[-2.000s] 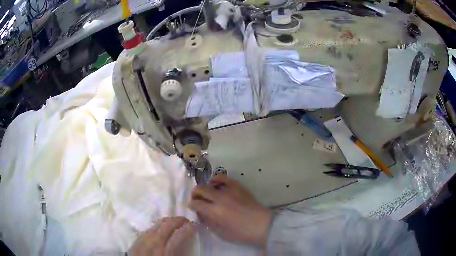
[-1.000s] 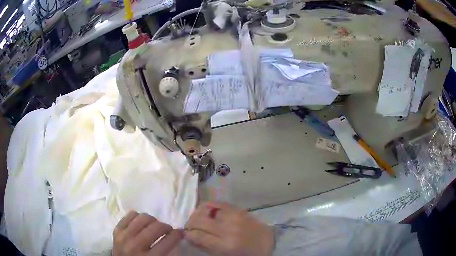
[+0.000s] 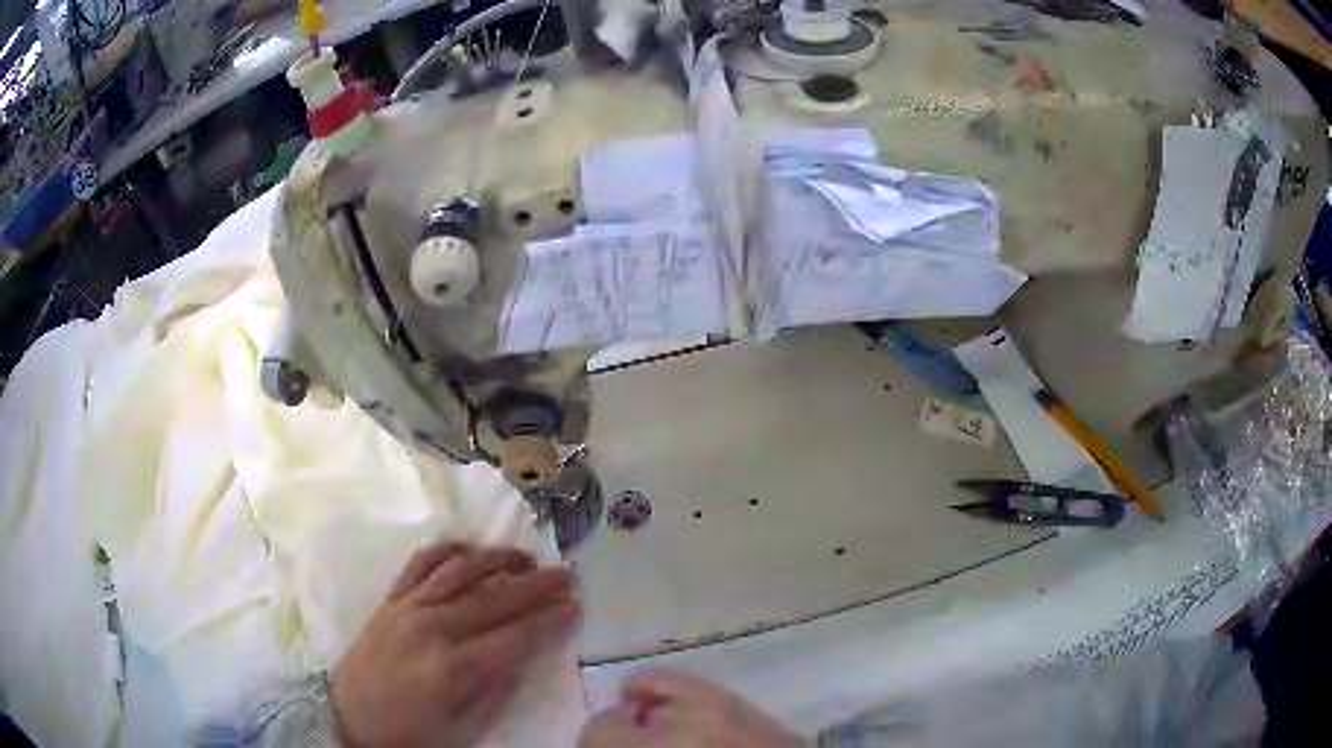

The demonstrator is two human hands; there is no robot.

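Note:
A large white-to-cream garment [image 3: 292, 497] covers the left of the table and runs up to the needle area of the cream sewing machine [image 3: 1066, 176]. My left hand [image 3: 460, 643] lies on the cloth just in front of the presser foot [image 3: 563, 504], its fingers together, slightly blurred. My right hand [image 3: 687, 713] is at the bottom edge of the picture, partly cut off, its fingertips at the cloth's right edge. The fingertips' hold on the cloth is not clear.
Black thread snips [image 3: 1040, 504], an orange pencil [image 3: 1099, 450], a white strip [image 3: 1023, 402] and a blue-handled tool [image 3: 920, 355] lie right of the needle. A crinkled plastic bag [image 3: 1264, 453] is at the right end. Paper notes [image 3: 877, 241] are tied around the machine arm.
My left hand has moved up and forward onto the cloth near the presser foot. My right hand has moved down towards the bottom edge. The two hands are now farther apart.

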